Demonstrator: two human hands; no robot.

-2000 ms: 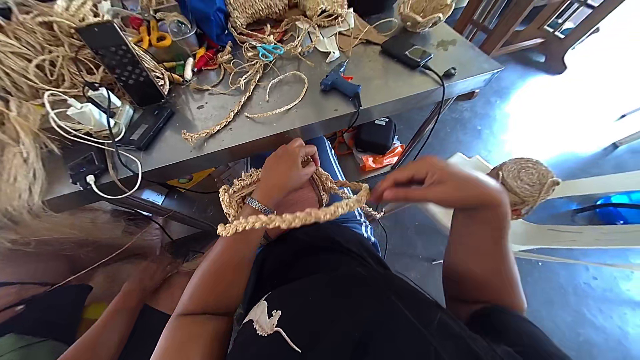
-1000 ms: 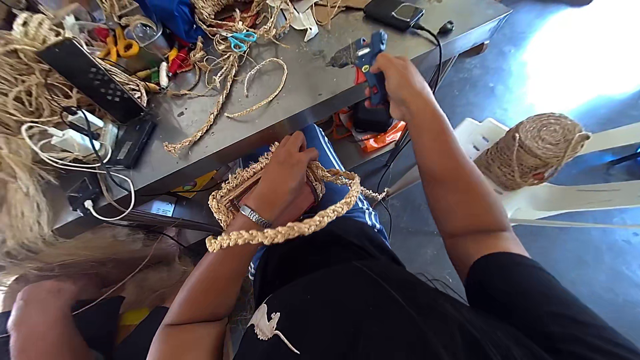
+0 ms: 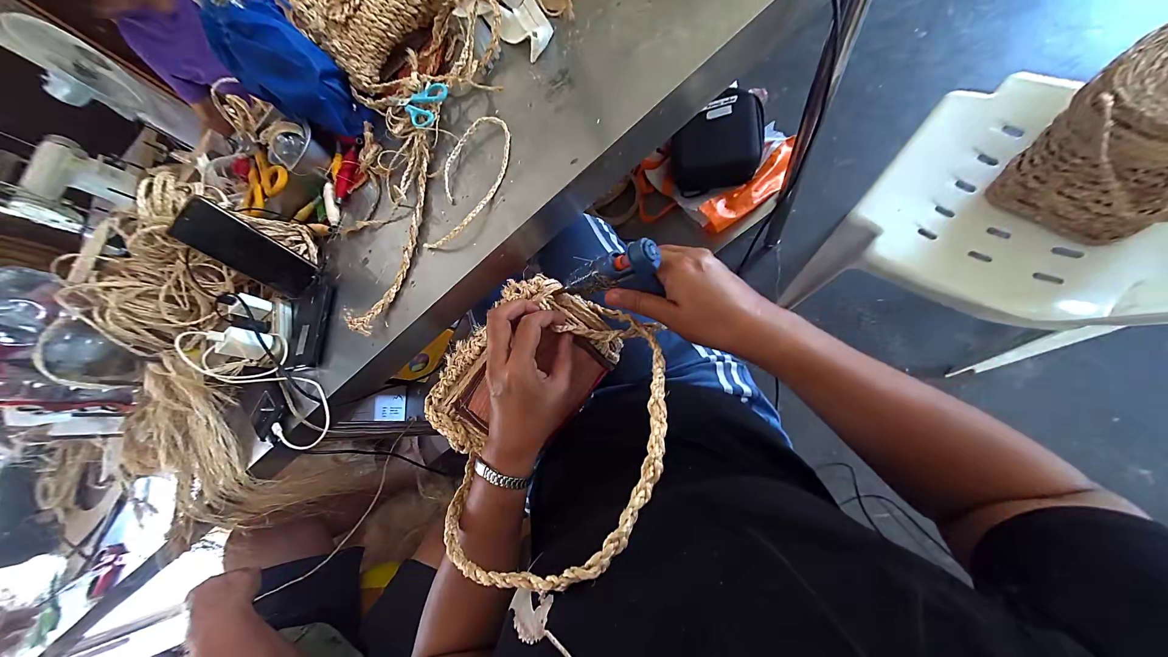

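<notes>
On my lap lies a brown box-like piece edged with braided natural fibre. My left hand grips it, fingers spread over its upper face and far rim. A long fibre braid loops from its right side down over my shirt and around my left wrist. In my right hand is a blue hot glue gun; its nozzle points left at the braided far rim. Whether the tip touches the braid is hidden by fibres.
A metal table holds loose braids, light-blue scissors, a black phone and white chargers with cables. Below are a black case and an orange bag. A fibre roll rests on a white plastic chair. Another person's hand is lower left.
My right hand reached the glue gun, which lay on the table two seconds ago, and has brought it down to the braided rim. My left hand still holds the piece. The view has shifted.
</notes>
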